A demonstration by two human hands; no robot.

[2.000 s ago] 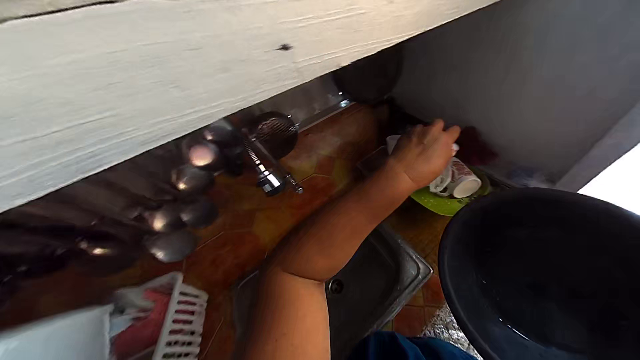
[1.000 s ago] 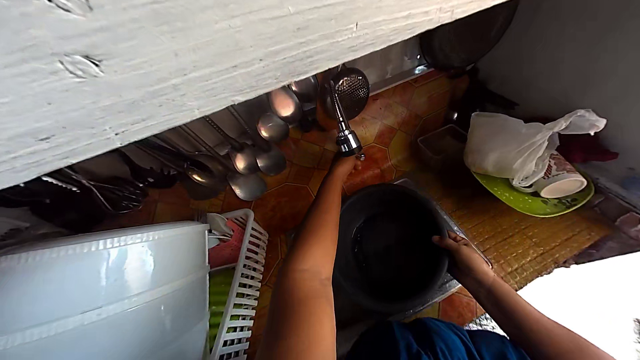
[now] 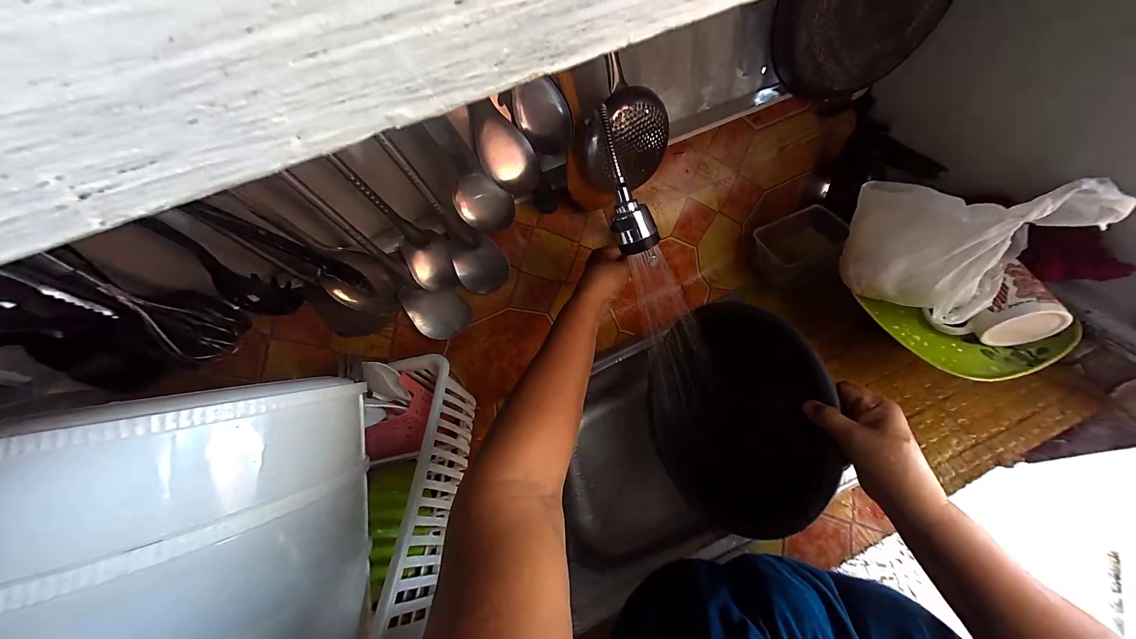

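My right hand (image 3: pixel 874 439) grips the rim of a black basin (image 3: pixel 754 426), thumb on the inner side, and holds it tilted over the metal sink (image 3: pixel 621 470). Water sprays from the chrome faucet head (image 3: pixel 634 226) down into the basin. My left hand (image 3: pixel 606 273) reaches behind the faucet head, near the tiled wall; its fingers are mostly hidden, so its grip cannot be made out.
Ladles and a skimmer (image 3: pixel 641 133) hang below a white ledge (image 3: pixel 222 98). A white plastic rack (image 3: pixel 435 479) stands left of the sink. At right, a green plate (image 3: pixel 967 346) holds a plastic bag (image 3: pixel 923 248) and a paper cup (image 3: pixel 1025 311).
Water now runs from the faucet; none showed one second ago. The basin has tilted. My left arm, over the plate two seconds ago, has moved to the faucet. The view has shifted.
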